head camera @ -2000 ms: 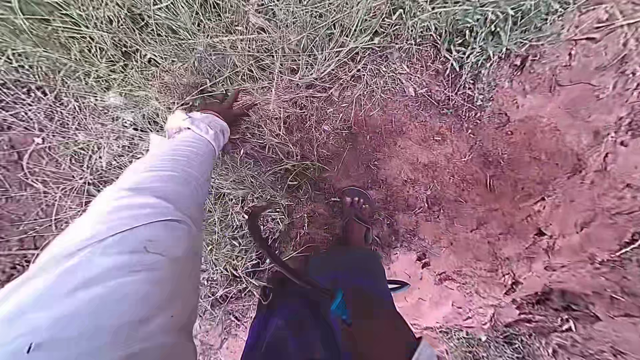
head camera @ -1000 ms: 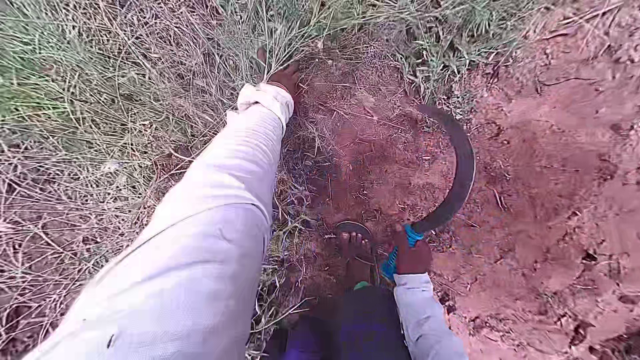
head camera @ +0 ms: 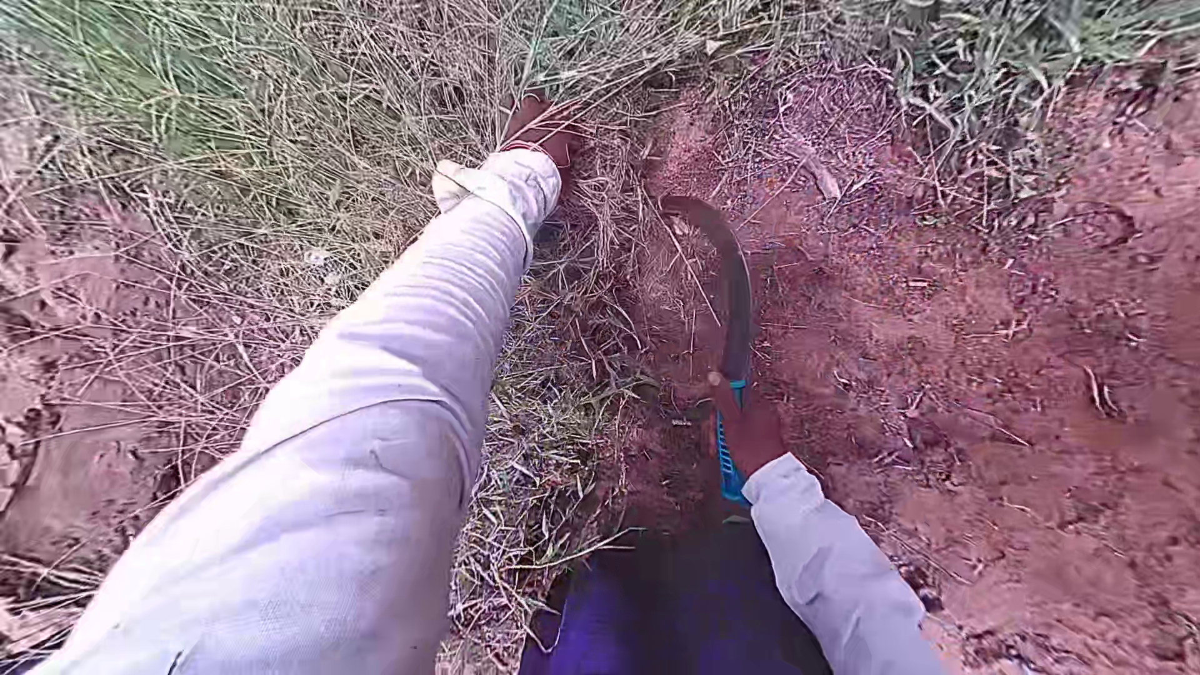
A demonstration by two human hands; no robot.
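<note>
My left hand is at the upper middle, among long thin grass stems that cross over its fingers. The fingers are partly hidden, so how firmly they hold the stems does not show. My right hand is closed around the blue handle of a sickle. The sickle's dark curved blade points away from me, its tip bending left toward the grass, a short way right of and below my left hand.
Reddish bare soil with bits of straw lies on the right. Short grass grows along the middle, and green tufts stand at the upper right. Dark clothing over my legs shows at the bottom.
The sickle, out to the right a second ago, has swung left, nearer my left hand. Two seconds ago it was low, over my legs. The sandalled foot seen earlier no longer shows clearly.
</note>
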